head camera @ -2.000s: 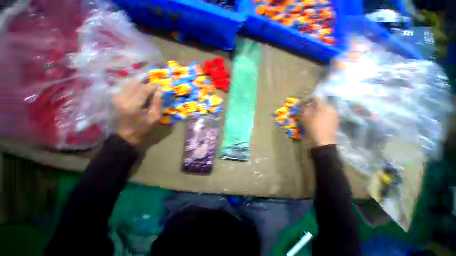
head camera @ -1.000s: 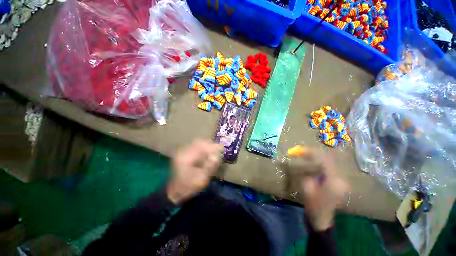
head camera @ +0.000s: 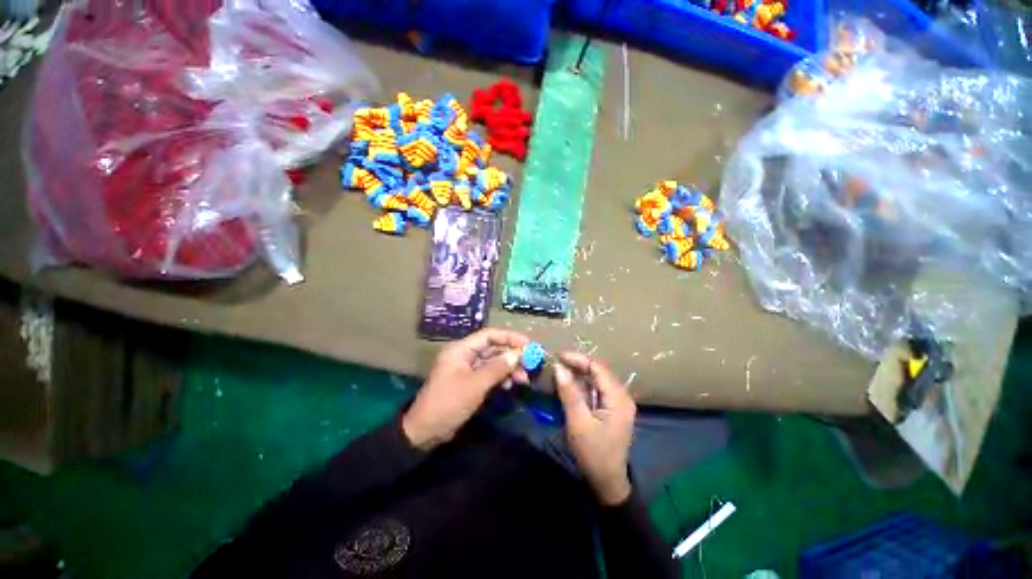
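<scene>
My left hand pinches a mini knitted hat between thumb and fingertips at the bench's front edge, its blue side showing. My right hand is just right of it, thumb and fingers bent close together. A thin line shows between its fingertips and the hat; whether it is a thread or a tool is too small to tell. A large pile of striped yellow-orange and blue hats lies left of the green board; a smaller pile lies right of it.
The smartphone and red pom-poms lie left of the board. A bag of red pieces is at left, a crumpled clear bag at right. Blue bins line the back. A black-yellow tool lies on cardboard.
Both hands have come from the two piles to the bench's front edge and closed in on each other around the blue-edged hat. The camera view has shifted.
</scene>
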